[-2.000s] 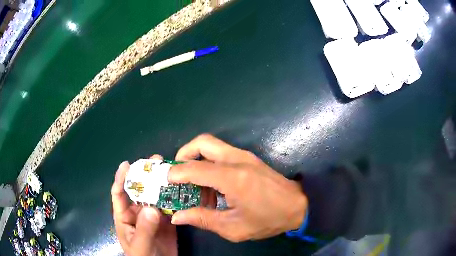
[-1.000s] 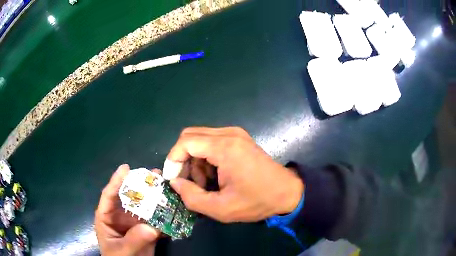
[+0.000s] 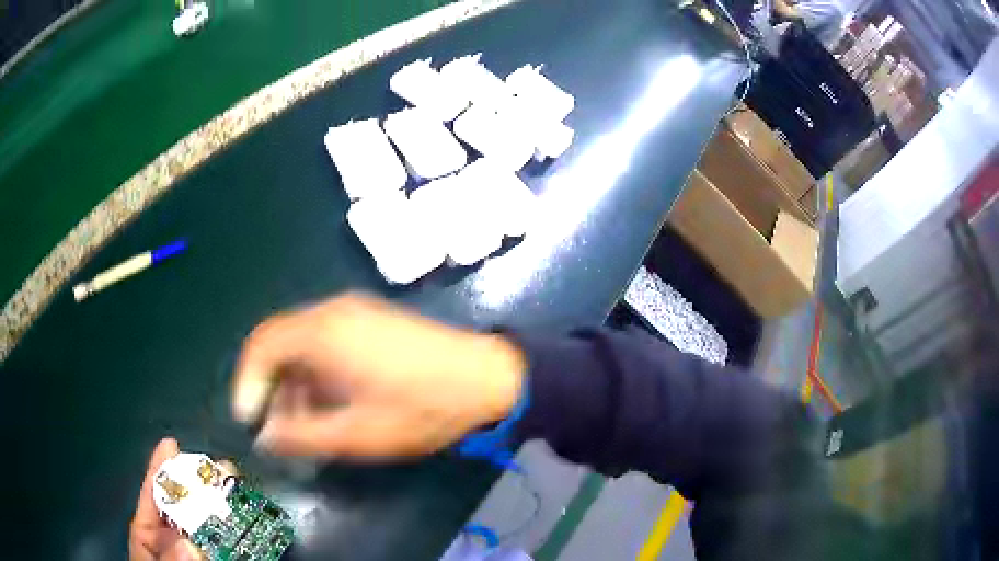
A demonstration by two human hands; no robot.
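A white socket insert (image 3: pixel 193 490) with brass-coloured metal is joined to a green circuit board (image 3: pixel 247 530) at the bottom left. My left hand (image 3: pixel 153 524) holds this subassembly from its left side and is partly cut off by the bottom edge. My right hand (image 3: pixel 378 378) is blurred above and to the right of it, apart from it, fingers curled with a white cover on a fingertip. I cannot tell whether it holds anything small. White housings (image 3: pixel 403 243) lie grouped on the dark green bench beyond my right hand.
A cream marker pen (image 3: pixel 129 268) with a blue end lies at the left. A speckled edging strip (image 3: pixel 219 121) borders the green conveyor belt (image 3: pixel 99 121), which bears a small white part. Cardboard cartons (image 3: pixel 756 219) stand right of the bench. A person's arm shows at the top right.
The view has swung right, so the housings, pen and subassembly appear farther left. My right hand has moved off the subassembly. My left hand still holds it.
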